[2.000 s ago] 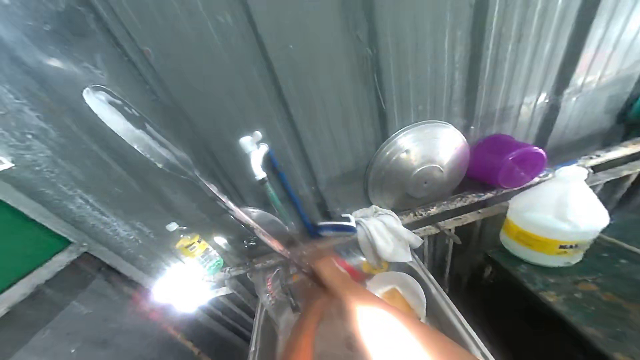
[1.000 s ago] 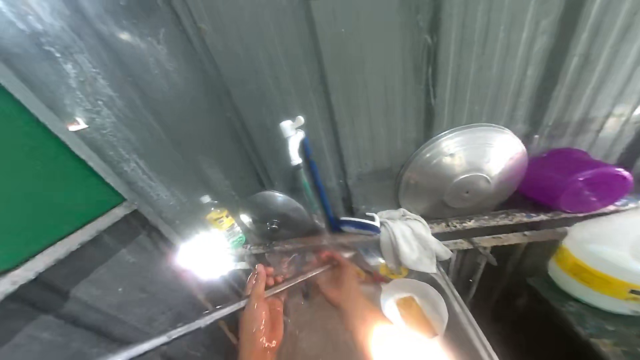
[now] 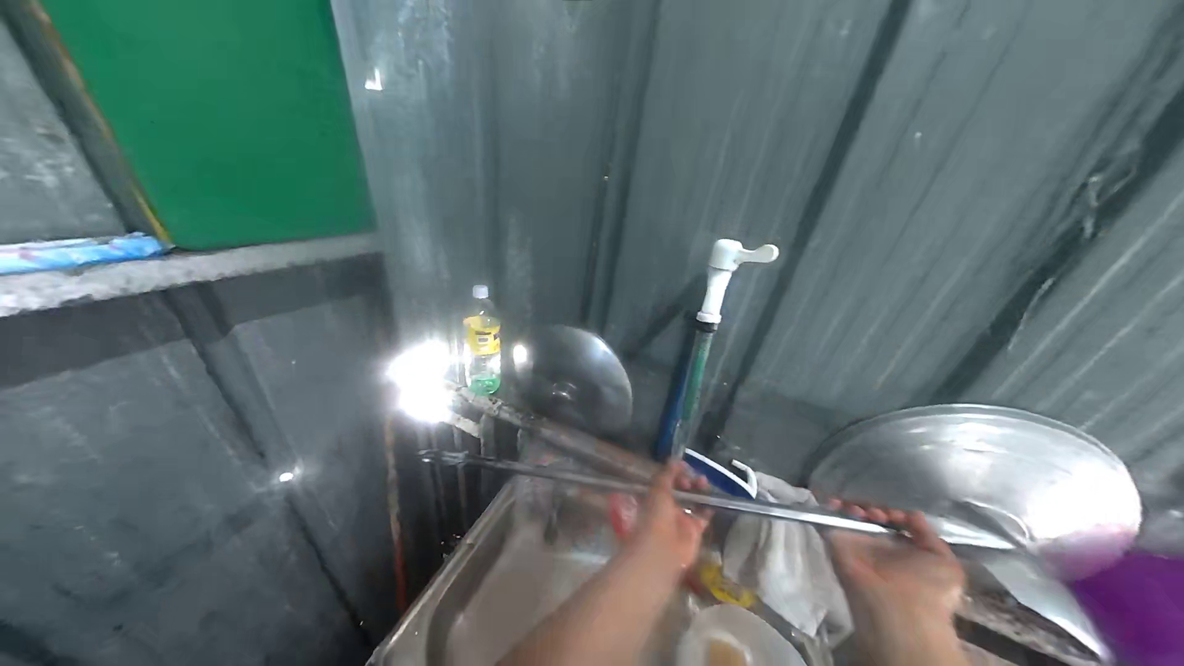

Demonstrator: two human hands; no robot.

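Observation:
A long metal utensil (image 3: pixel 592 480) with a thin handle lies almost level across both hands, above a metal sink basin (image 3: pixel 504 564). My left hand (image 3: pixel 680 509) grips its shaft near the middle. Further right, my right hand (image 3: pixel 902 555) is around the shaft close to the broad end, which is blurred in front of a large round metal lid (image 3: pixel 980 462). Beneath the hands are a grey-white cloth (image 3: pixel 786 564) and a white bowl (image 3: pixel 740 638) with something tan in it. A small red thing (image 3: pixel 622 513) shows beside my left hand.
A white plastic tap (image 3: pixel 717 277) stands on a pipe behind the hands. Left of it are a dark round lid (image 3: pixel 578 379) and a bottle of green liquid (image 3: pixel 482 342) with a yellow label. A purple plastic container (image 3: pixel 1138 601) is at far right. Corrugated metal sheeting (image 3: pixel 518 139) walls the back.
The utensil's broad end was raised at the upper left two seconds ago; now it lies at the right by my right hand. The view has swung left.

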